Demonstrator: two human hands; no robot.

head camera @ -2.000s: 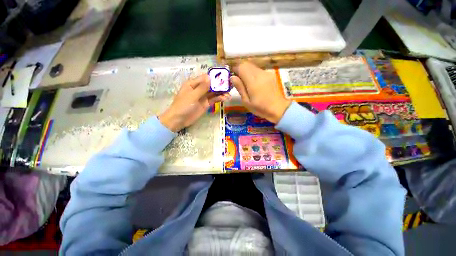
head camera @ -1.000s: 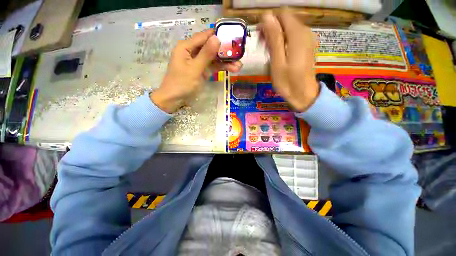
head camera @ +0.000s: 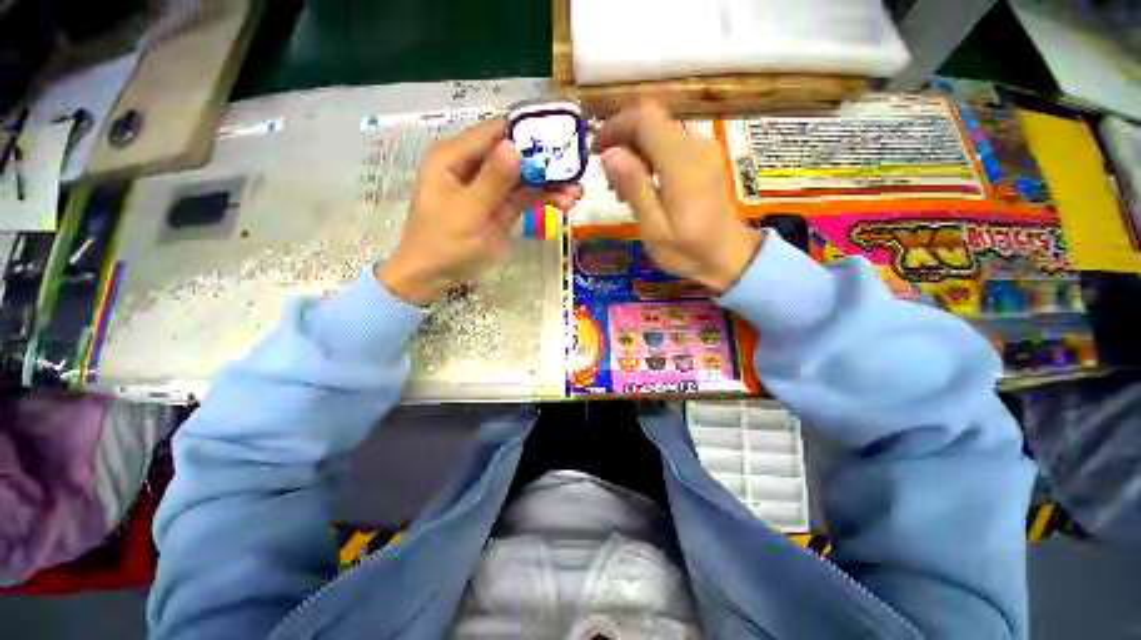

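A watch head [head camera: 547, 146], a rounded square with a dark rim, shows a pale face with a blue patch. My left hand [head camera: 466, 213] holds it by its left side and lower edge, above the printed sheets. My right hand [head camera: 673, 196] is just right of the watch head, fingers bent and apart, with nothing visible in it. A grey speckled printed sheet [head camera: 313, 281] lies under my left hand. A colourful printed card sheet [head camera: 669, 344] lies under my right hand.
A white tray [head camera: 732, 44] sits on a wooden board [head camera: 726, 94] beyond the sheets. A second compartment tray [head camera: 751, 465] is below the table edge. A beige board [head camera: 175, 94] lies at the far left. Purple clothing of a person [head camera: 56, 481] shows at the left edge.
The face held in my left hand has changed from a pinkish picture to a pale one with blue. My right hand has moved closer to the watch head. The view has shifted.
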